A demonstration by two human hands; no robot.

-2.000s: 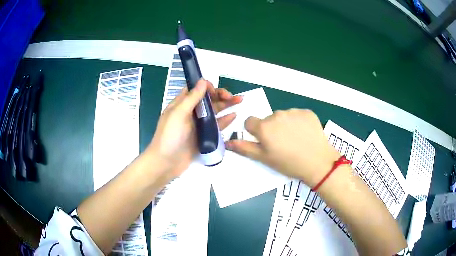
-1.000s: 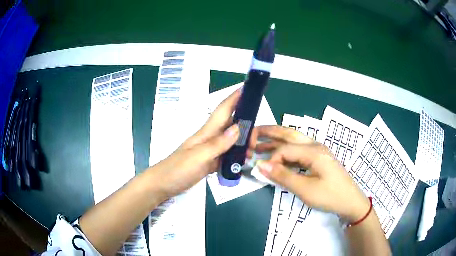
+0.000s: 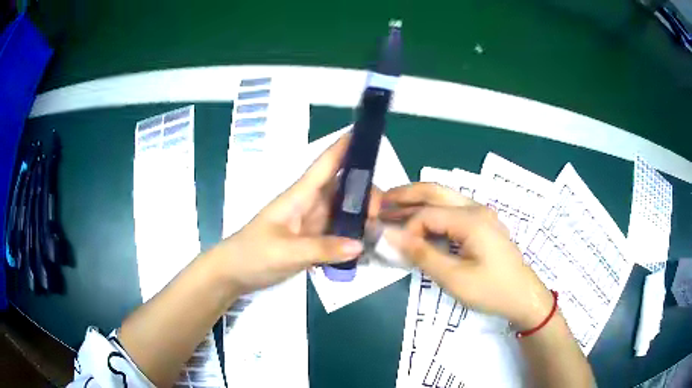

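The purple-and-black pen (image 3: 368,144) is upright in the middle, slightly tilted, cone nose and pale tip at the top, a silver-grey label (image 3: 354,190) on its black side. My left hand (image 3: 284,227) is closed around its lower body, thumb near the purple end. My right hand (image 3: 455,246) is beside the pen's lower right, fingers curled around a small white blurred item (image 3: 391,247); what it is cannot be told. A white sheet (image 3: 334,292) lies under the hands.
A silver label strip (image 3: 165,220) and a grey label strip (image 3: 265,333) lie left. Black-framed sticker sheets (image 3: 588,250) overlap at right, with a dot sticker sheet (image 3: 650,216) and white oblong (image 3: 649,314) beyond. Dark pens (image 3: 36,220) and a blue bin (image 3: 23,68) are far left.
The pen has swung right and turned, so its label faces me more fully. My right hand has moved from the white sheet to beside the pen, and a white item now shows in its fingers.
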